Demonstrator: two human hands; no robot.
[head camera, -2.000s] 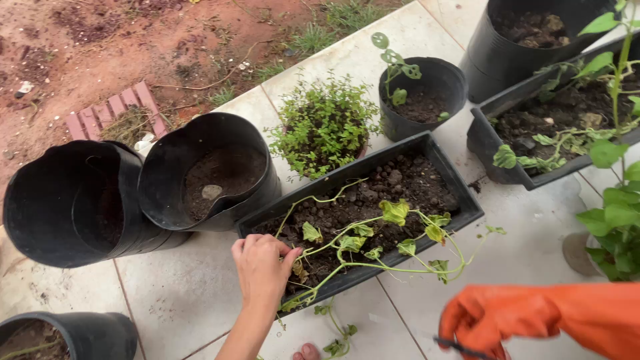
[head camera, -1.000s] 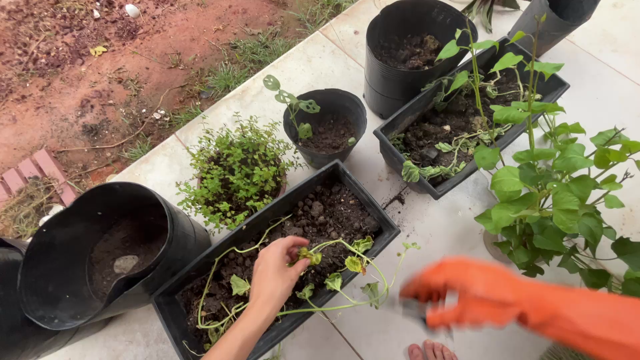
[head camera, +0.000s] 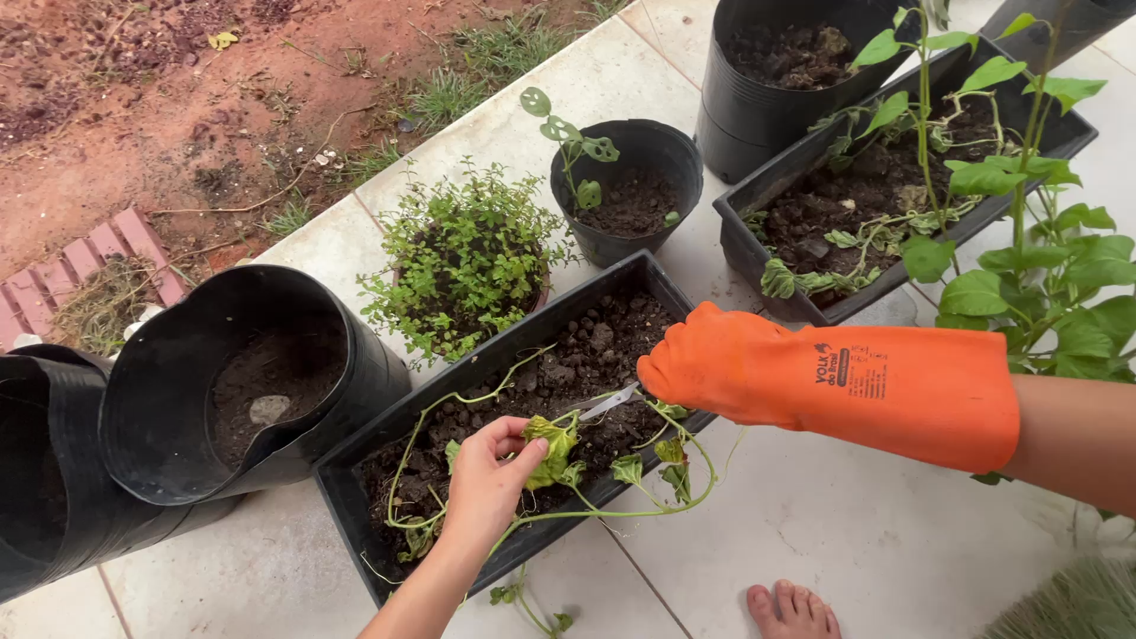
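Observation:
Between its thumb and fingers, my bare left hand (head camera: 493, 475) pinches a yellowing, wilted leaf (head camera: 552, 451) of a trailing vine. My right hand (head camera: 688, 359), in a long orange rubber glove, grips a pair of small scissors (head camera: 610, 402); the handles are hidden in the glove. The blades point left and lie at the stem just beside the pinched leaf. Both hands are over a black rectangular planter (head camera: 417, 377) of dark soil. The green vine (head camera: 612, 512) loops across the soil and over the planter's near edge, with several limp leaves on it.
A bushy potted plant (head camera: 461, 257) and a small black pot (head camera: 679, 182) stand behind the planter. Large black pots (head camera: 368, 355) are at the left. A second rectangular planter (head camera: 777, 302) with leafy climbers is at the right. A bare foot (head camera: 792, 612) is on the tiles below.
My left hand has taken hold of the yellowing leaf. My gloved right hand, earlier off to the planter's right, has come in over it, bringing the scissors to the stem.

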